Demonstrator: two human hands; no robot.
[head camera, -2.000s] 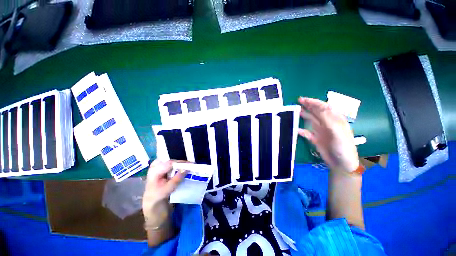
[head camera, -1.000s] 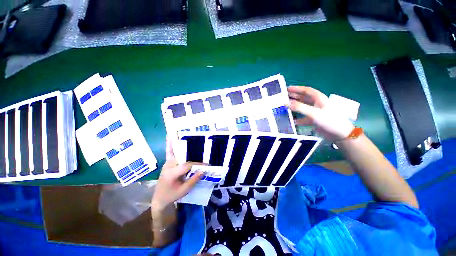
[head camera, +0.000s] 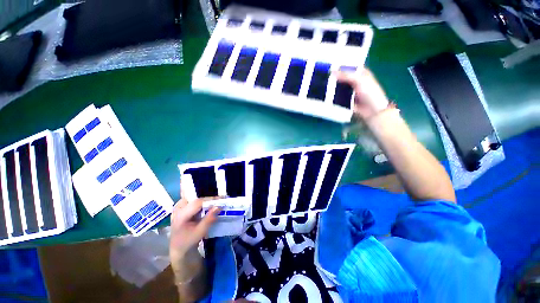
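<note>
My left hand (head camera: 189, 228) holds a small white label sheet with blue blocks (head camera: 228, 228) together with a white die-cut sheet (head camera: 254, 161) bearing several black strips; the sheet is tilted at the bench's near edge. My right hand (head camera: 364, 92) grips the right end of another die-cut sheet or stack (head camera: 272, 97), its fingers over the corner. That one has black strips with blue-banded labels across them and is slightly blurred, over the far part of the bench. Whether it touches the bench cannot be told.
Label sheets (head camera: 135, 204) lie fanned at left, beside a thick die-cut stack (head camera: 65, 195). A black moulded panel (head camera: 459, 112) lies on silvery wrap at right. More black panels (head camera: 124, 26) line the far side. An open cardboard box (head camera: 77, 269) is below the bench edge.
My right hand has taken hold of the labelled sheets and moved them up and away from me. The sheet in my left hand has shifted a little left and stands clear of them.
</note>
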